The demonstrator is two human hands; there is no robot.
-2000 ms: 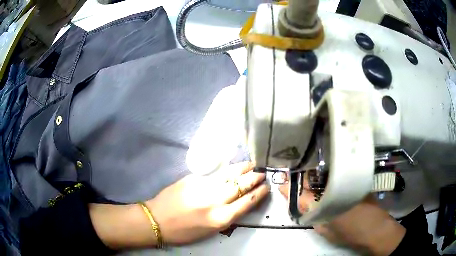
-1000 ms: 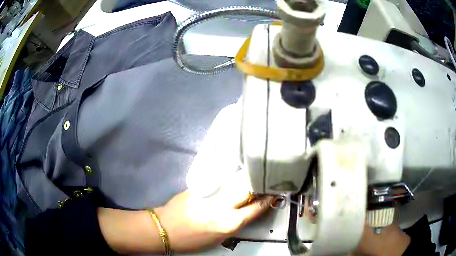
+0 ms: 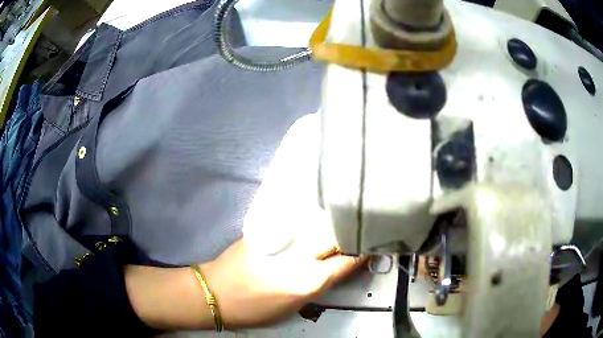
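A dark grey garment [image 3: 192,152] with a collar and brass-coloured buttons lies spread left of the white sewing machine head [image 3: 383,158]. My left hand [image 3: 271,284] lies at the garment's lower edge, its fingertips beside the presser foot area under the machine head. Bright glare washes out part of the hand and cloth, so I cannot tell whether the fingers grip anything. My right hand [image 3: 550,318] is almost wholly hidden behind the machine's front guard; only a small patch of skin by a dark sleeve shows at the lower right.
A ribbed flexible metal tube [image 3: 225,46] curves beside the machine head. A yellow band [image 3: 390,58] wraps around the head near a round post. Blue denim [image 3: 20,152] lies at the left edge. The white machine bed [image 3: 360,300] shows below the needle area.
My right hand has moved right, from beside the presser foot to behind the guard. My left hand stays by the needle area, its fingers closer together. The camera view has shifted.
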